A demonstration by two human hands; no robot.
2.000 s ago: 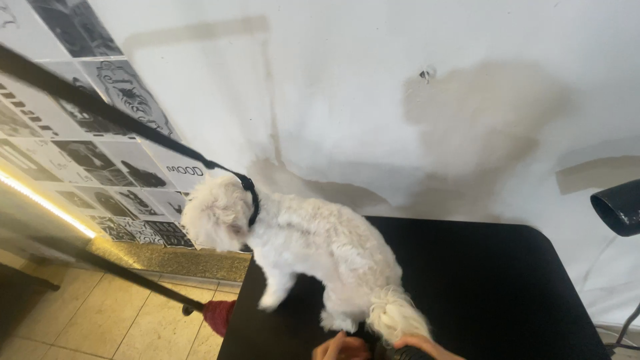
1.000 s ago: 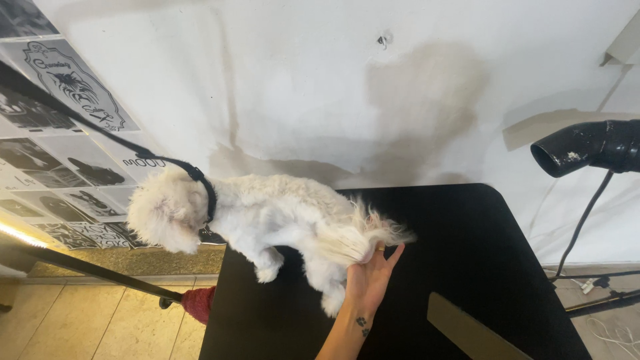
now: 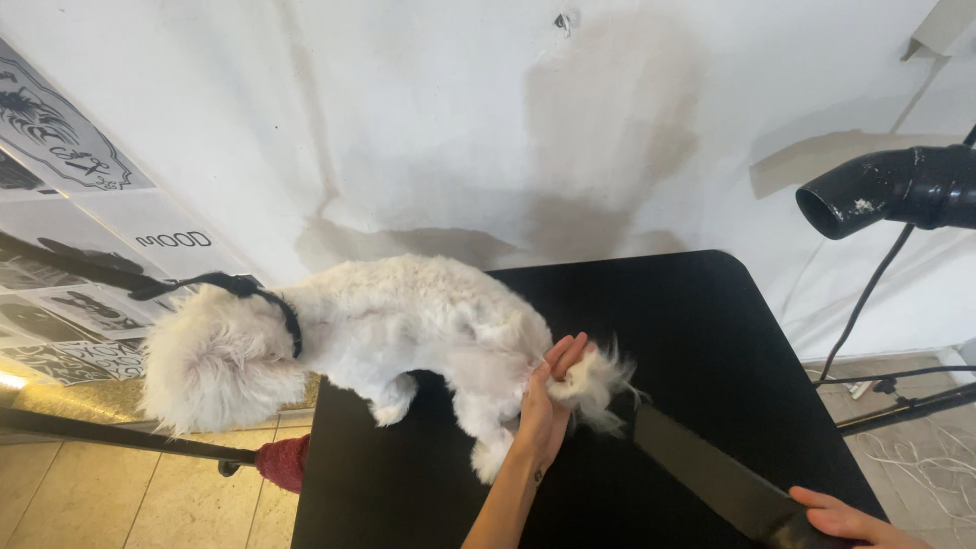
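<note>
A white dog [image 3: 427, 313] stands on a black grooming table [image 3: 671, 320], its head at the left. A black loop [image 3: 290, 316] circles its neck and joins a dark strap leading left. My left hand [image 3: 550, 389] is around the base of the dog's tail [image 3: 595, 381], fingers behind it, the loose tail hair spreading to the right. At the lower right, my right hand [image 3: 846, 522] holds the near end of a long, flat, dark grey tool [image 3: 701, 461], whose kind I cannot tell. The tool's far end lies close to the tips of the tail hair.
A black hose nozzle [image 3: 877, 187] juts in at the right, above a dark stand arm [image 3: 907, 408] and a hanging cable. Left of the table, a dark bar [image 3: 130, 438] ends at a red cloth wrap [image 3: 282, 463]. The white wall [image 3: 427, 130] stands behind the table.
Since a second ago, my right hand has come into view, and the grey tool now reaches near the tail. My left hand stays at the tail. The view has moved closer.
</note>
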